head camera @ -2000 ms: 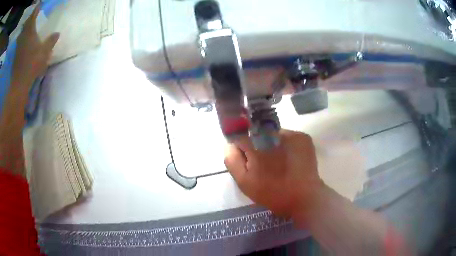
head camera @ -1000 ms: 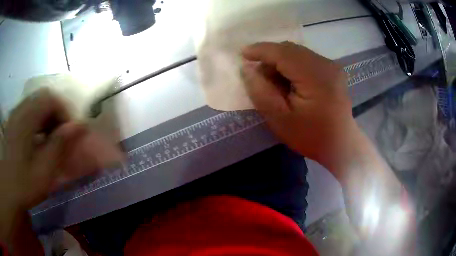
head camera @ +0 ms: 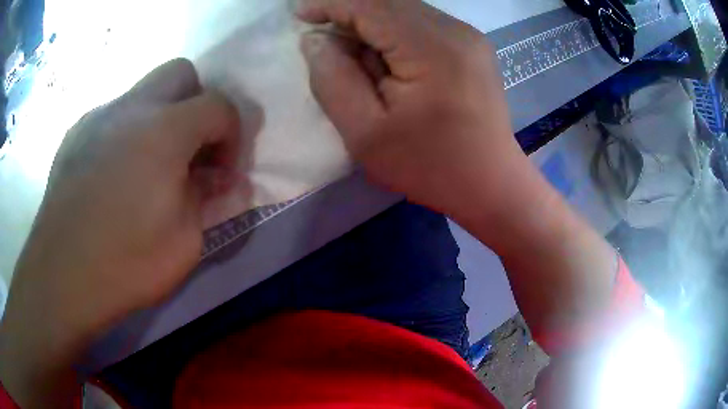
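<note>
A pale cream fabric piece [head camera: 291, 120] lies over the table's front edge and covers part of the ruler. My left hand [head camera: 152, 168] pinches its left side between thumb and curled fingers. My right hand [head camera: 415, 104] grips its right side near the top, fingers curled. The fabric is slightly creased between my hands. The hands hide its side edges, and whether it is one layer or two cannot be told.
The ruler strip [head camera: 551, 54] runs along the table's front edge. Black-handled scissors [head camera: 613, 30] lie at the upper right. Below right are pale material in clear plastic [head camera: 658, 160] and a blue slatted basket part [head camera: 707, 104]. My lap is below the edge.
My left hand has moved right onto the fabric, closer to my right hand. My right hand has shifted slightly up and left with it. The sewing head has gone out of clear view.
</note>
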